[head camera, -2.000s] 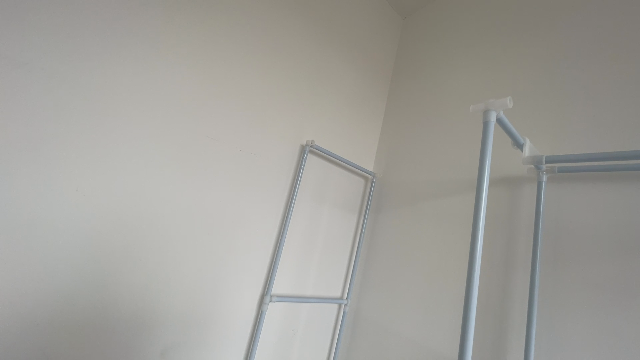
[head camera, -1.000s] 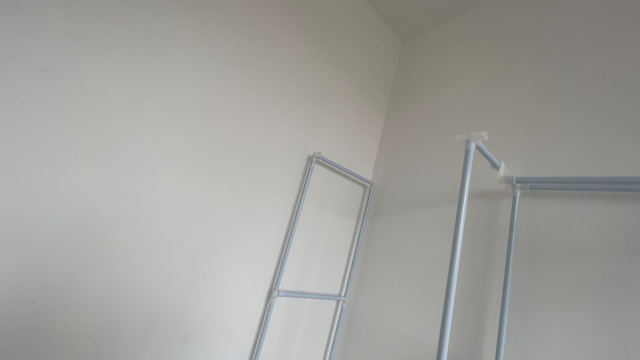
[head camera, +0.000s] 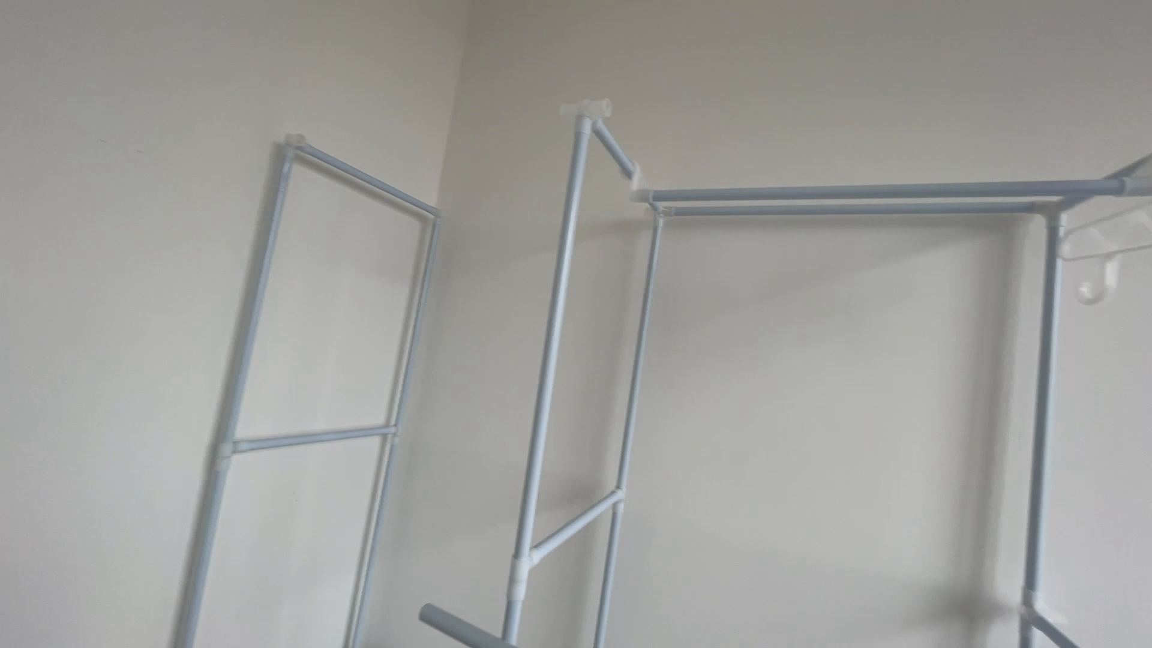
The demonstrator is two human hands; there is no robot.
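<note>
Neither of my hands shows in the head view. A tall rack frame of pale blue-grey tubes point(head camera: 551, 360) stands at the centre and right, joined by whitish plastic connectors. Its near left post carries a translucent tee connector point(head camera: 587, 110) with a free end. Two top rails point(head camera: 846, 192) run side by side to the right post point(head camera: 1044, 405). A white plastic hook piece point(head camera: 1100, 270) hangs at the upper right. At the bottom edge a loose-looking tube end point(head camera: 459, 625) points up and left; what holds it is hidden.
A separate ladder-like tube frame point(head camera: 256, 297) leans against the left wall near the corner. Plain light walls point(head camera: 99, 360) rise behind both frames, meeting in a corner left of the centre.
The view has swung to the right, bringing the right post and hook piece into sight. A tube end now shows at the bottom edge.
</note>
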